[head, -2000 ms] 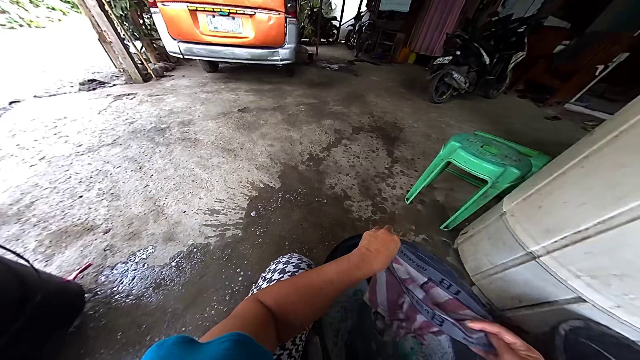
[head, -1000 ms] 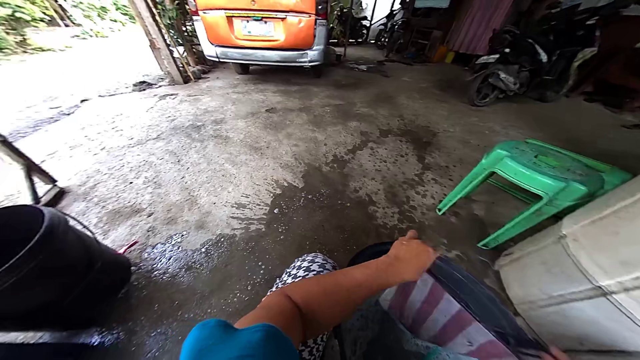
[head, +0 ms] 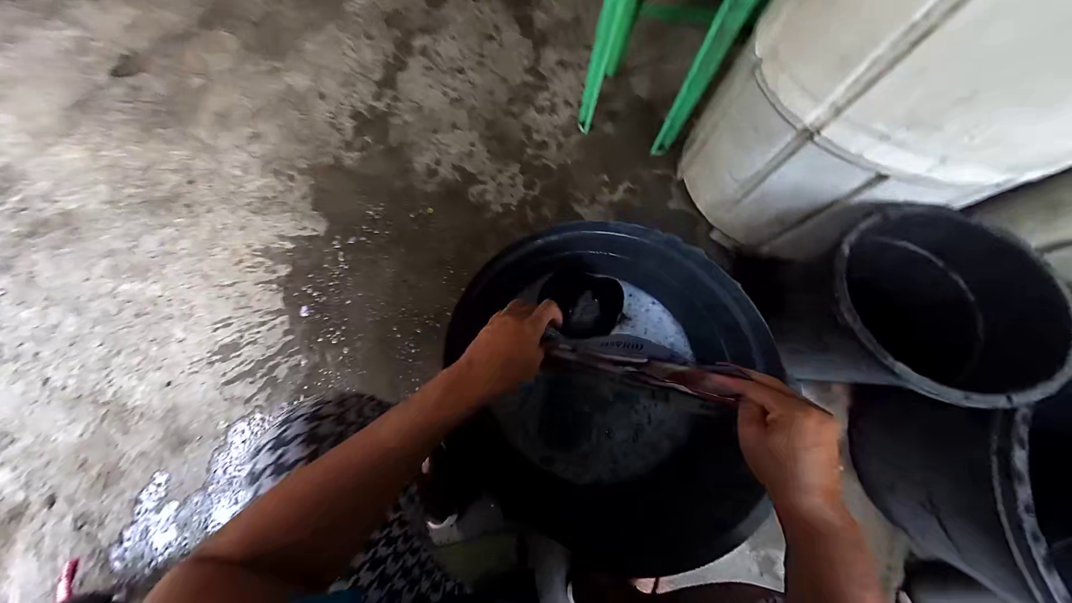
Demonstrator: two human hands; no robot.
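A wet cloth garment (head: 670, 374), dark with reddish patches and a grey band, is stretched edge-on across a large black plastic basin (head: 703, 285). My left hand (head: 511, 343) grips its left end, and my right hand (head: 787, 427) grips its right end near the basin's right rim. Beneath the cloth, sudsy water (head: 611, 435) lies in the basin. A small dark round container (head: 605, 295) is inside it, just beyond my left hand; what it holds is unclear.
Black buckets (head: 871, 335) stand close on the right, below a large off-white container (head: 837, 126). Legs of a green plastic stool (head: 703, 75) rise beyond the basin. The concrete floor (head: 368, 226) is wet to the left. My knee in houndstooth cloth (head: 327, 435) is beside the basin.
The view has tipped down to the basin. The cloth, spread broad and striped a second ago, is now narrow and edge-on between my hands.
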